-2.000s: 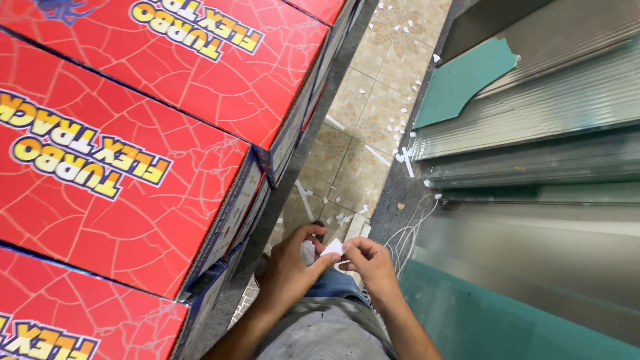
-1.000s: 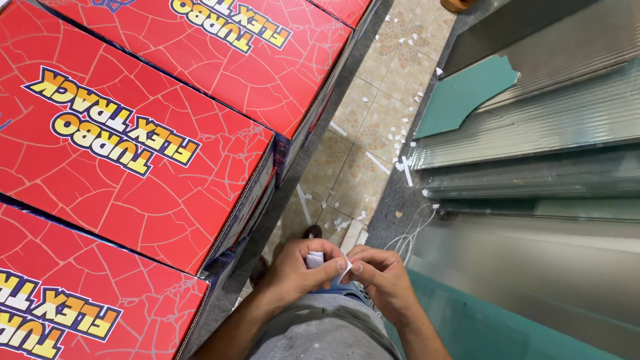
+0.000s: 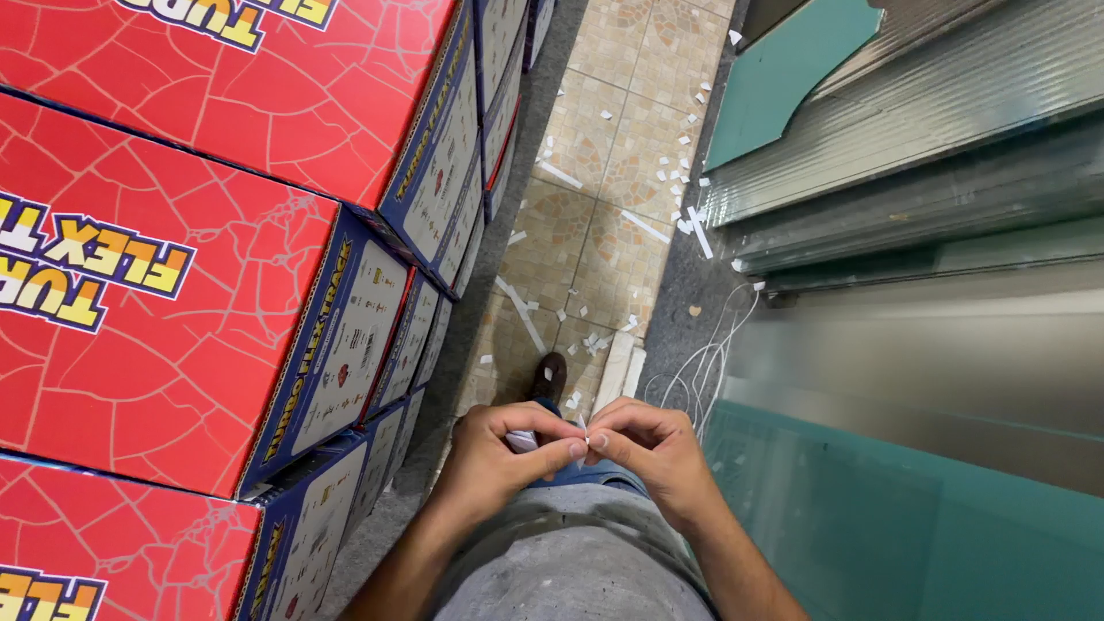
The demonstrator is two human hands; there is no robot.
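A small white paper piece (image 3: 581, 423) is pinched between the fingertips of both hands, in front of my waist. My left hand (image 3: 517, 448) grips it with thumb and forefinger, and a folded white paper (image 3: 521, 441) shows inside its curled fingers. My right hand (image 3: 642, 440) meets the left from the other side, its thumb and forefinger closed on the same small piece. The fingertips of both hands almost touch, so part of the piece is hidden.
Stacked red cartons (image 3: 259, 216) fill the left side. Glass sheets (image 3: 906, 345) and a teal offcut (image 3: 776, 78) lie at right. White scraps and strips (image 3: 522, 312) litter the tiled floor (image 3: 595, 172). White cable (image 3: 711, 354) lies loosely beside white bars (image 3: 619, 371); a shoe (image 3: 549, 375) stands nearby.
The small white piece, broad between the fingers two seconds ago, now shows as a thin edge. Both hands stay together at the waist. The view has shifted.
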